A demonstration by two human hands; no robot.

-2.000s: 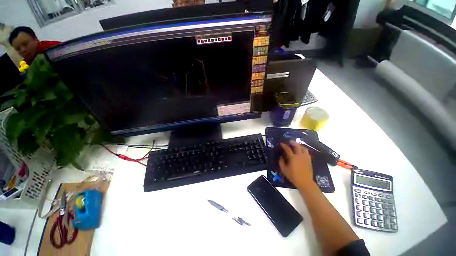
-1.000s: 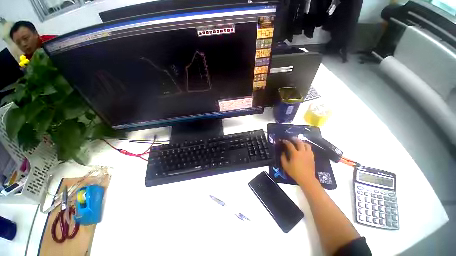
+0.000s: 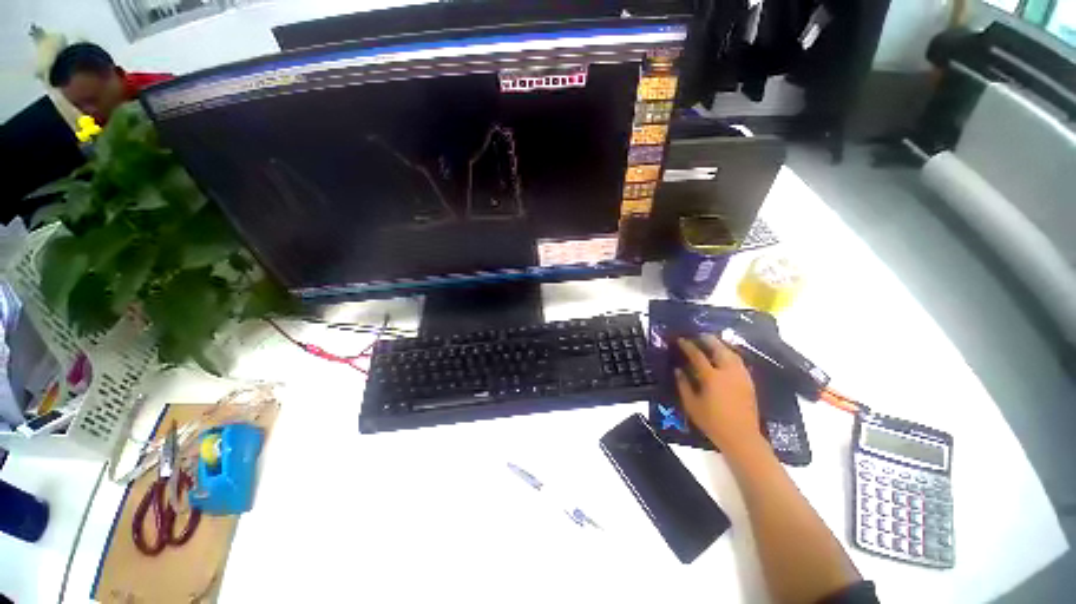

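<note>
My right hand (image 3: 719, 389) rests palm down on the dark mouse pad (image 3: 785, 407), right of the keyboard. The mouse under it is hidden by the fingers and palm. My left hand is out of the picture. The large monitor (image 3: 342, 218) stands behind the black keyboard (image 3: 507, 372). Its dark screen shows thin outlines of pattern pieces (image 3: 494, 177), a column of orange icons at the right edge and a pale box at the lower right.
A phone (image 3: 666, 487), a pen (image 3: 526, 476), a calculator (image 3: 904, 490), a yellow tape roll (image 3: 769, 284) and a dark blue cup (image 3: 699, 256) lie around the hand. Blue tape dispenser (image 3: 228, 468) and red-handled scissors (image 3: 165, 513) sit at left, below a plant (image 3: 153, 254). A person sits behind.
The outlines on screen show more clearly than two seconds ago, with another slanted one left of the upright one. The whole view has shifted slightly. My right hand stays on the mouse pad.
</note>
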